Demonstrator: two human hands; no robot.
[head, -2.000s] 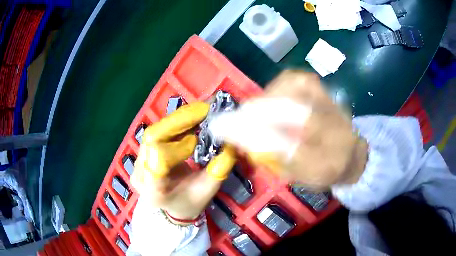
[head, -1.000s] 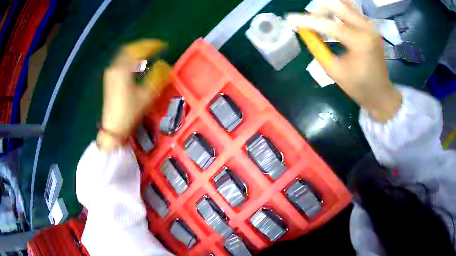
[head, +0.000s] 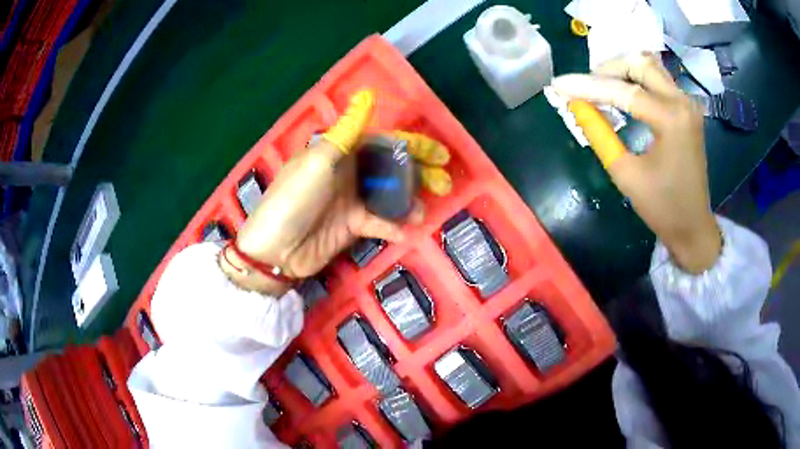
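My left hand point(head: 325, 193), with yellow finger cots, is over the upper part of the red compartment tray point(head: 561, 263) and holds a dark watch point(head: 386, 178), slightly blurred, its dark face towards the camera. Other watches with grey ribbed bands point(head: 474, 254) lie in the tray's pockets. My right hand point(head: 653, 140) is to the right of the tray, beside the pump bottle point(head: 513, 57). White cloth covers its fingertips and a yellow cot is on one finger. A white wipe point(head: 570, 110) lies under these fingers.
Loose wipes point(head: 623, 35), a white box point(head: 702, 19) and grey ribbed band pieces point(head: 732, 110) lie at the upper right. Stacked red trays point(head: 79, 395) are at lower left, near two white blocks point(head: 95, 289) on the green bench. A pale metal strip point(head: 434, 24) crosses behind the tray.
My left hand has moved right from beyond the tray's upper left edge to over its upper pockets, and now holds a watch. My right hand has moved slightly down and right, staying near the bottle.
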